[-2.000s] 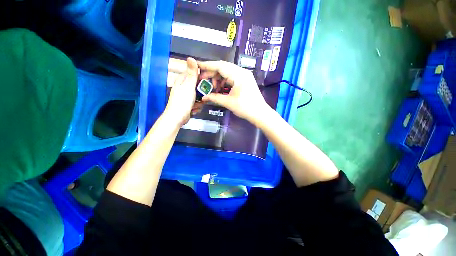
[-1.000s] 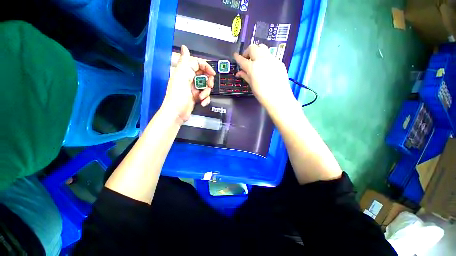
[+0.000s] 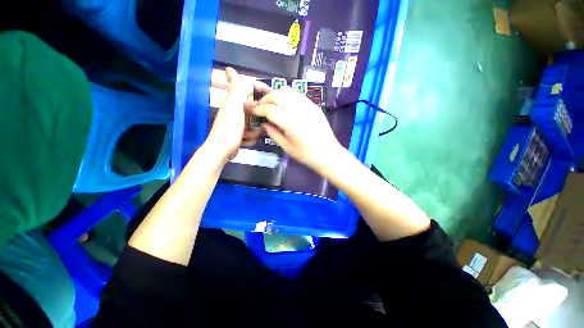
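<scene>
Two square electronic modules (image 3: 300,86) with green faces and pale rims sit side by side on the black test box (image 3: 315,96), at its far edge. The box's red marks show at its right end; my right hand covers much of the rest. My left hand (image 3: 234,115) is palm-up at the box's left, fingers curled around a module, of which only a small dark part shows. My right hand (image 3: 291,125) reaches over with its fingertips at the left fingers, touching the same spot. Whether the right fingertips grip it is hidden.
The glossy dark printed sheet (image 3: 256,57) lies under the box in the blue crate (image 3: 275,214). A black cable (image 3: 378,109) curls over the crate's right edge. Blue stools (image 3: 137,150) and a person in green (image 3: 41,128) are at left. Blue bins (image 3: 522,154) and cartons stand at right.
My right hand has moved left from the box to my left hand. Two modules now show side by side on the box, where one showed a second ago. The left hand's module is now mostly hidden.
</scene>
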